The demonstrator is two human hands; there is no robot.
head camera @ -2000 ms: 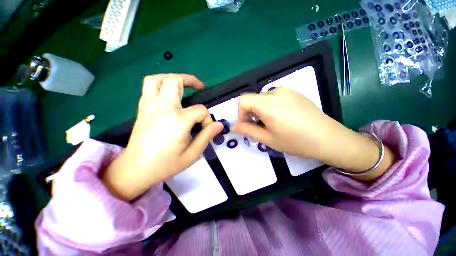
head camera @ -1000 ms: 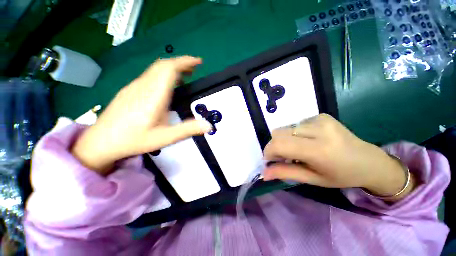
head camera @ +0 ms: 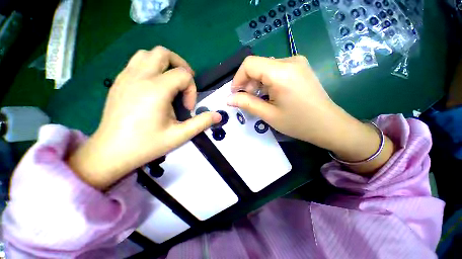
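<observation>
A white phone back cover (head camera: 261, 162) lies in the black tray (head camera: 224, 164). Its black camera cluster (head camera: 218, 134) is at its upper left corner. My left hand (head camera: 144, 114) is over the cluster, with its thumb tip touching the upper lens area and its other fingers apart and curled. My right hand (head camera: 294, 98) pinches a clear lens sheet with black rings (head camera: 261, 126) above the same cover. Its fingers hide part of the sheet and the cover's top edge. More white covers (head camera: 202, 187) lie to the left, partly under my left arm.
Tweezers (head camera: 291, 38) lie by a lens sheet strip (head camera: 273, 19) at the back. Bagged ring sheets (head camera: 359, 30) are at the upper right. A translucent bottle (head camera: 28, 123) is at the left edge. A white strip (head camera: 63, 43) and a loose ring (head camera: 108, 82) are at the upper left.
My right hand has moved up with the lens sheet to the rightmost cover. My left thumb has moved from the neighbouring cover's cluster to this one. The view has shifted right.
</observation>
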